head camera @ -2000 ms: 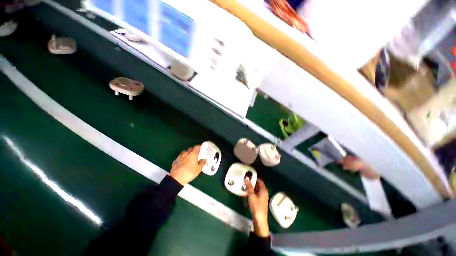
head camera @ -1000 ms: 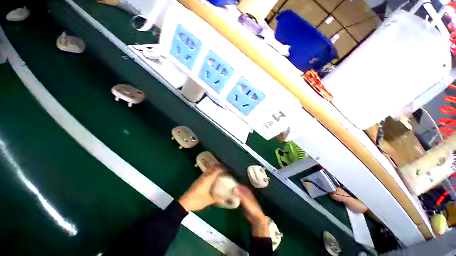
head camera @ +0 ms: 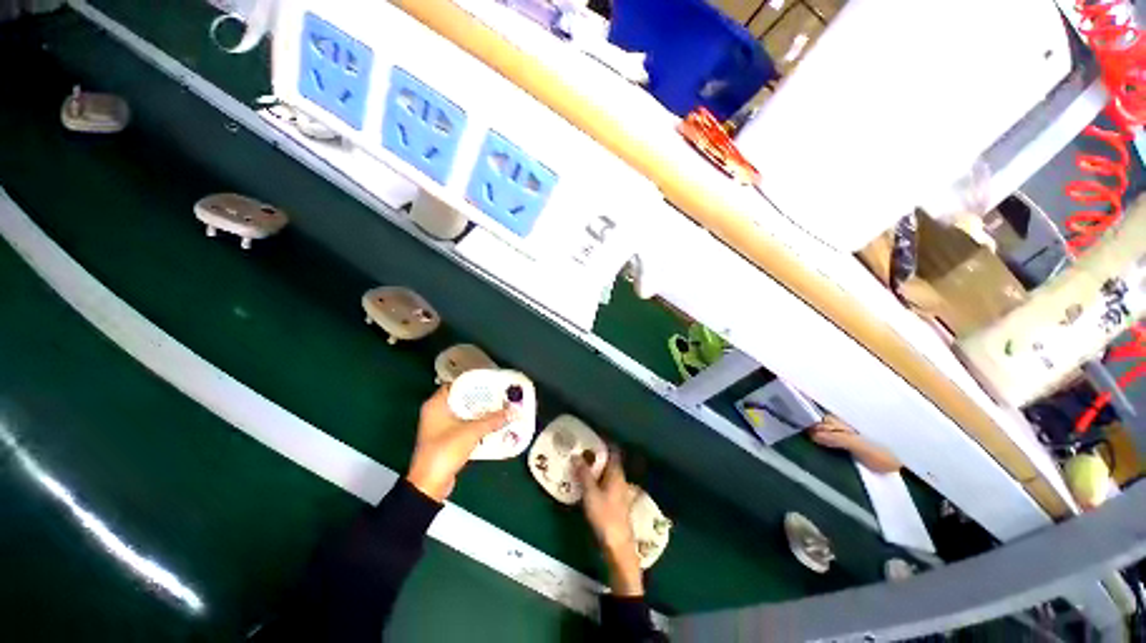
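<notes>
My left hand (head camera: 442, 442) grips a white plug-in unit (head camera: 493, 415), its face with a dark round spot turned toward me and my thumb on the face. My right hand (head camera: 608, 507) is on a second plug-in unit (head camera: 568, 460), fingers over its lower right face, close to the first one. A third plug-in unit (head camera: 647, 528) lies partly behind my right hand. A beige unit (head camera: 461, 363) sits just beyond my left hand, partly hidden by the unit I hold.
More units lie spaced on the green conveyor belt (head camera: 314, 295), up to the left and at the right. A pale rail (head camera: 289, 433) edges the belt. Beyond stand a socket strip (head camera: 421, 126) and a wood-edged shelf (head camera: 754, 258). Another person's hand (head camera: 855, 442) shows across the belt.
My hands, close together and blurred around a unit one second ago, are now apart, each at its own unit. The view has shifted, so the sockets appear further left.
</notes>
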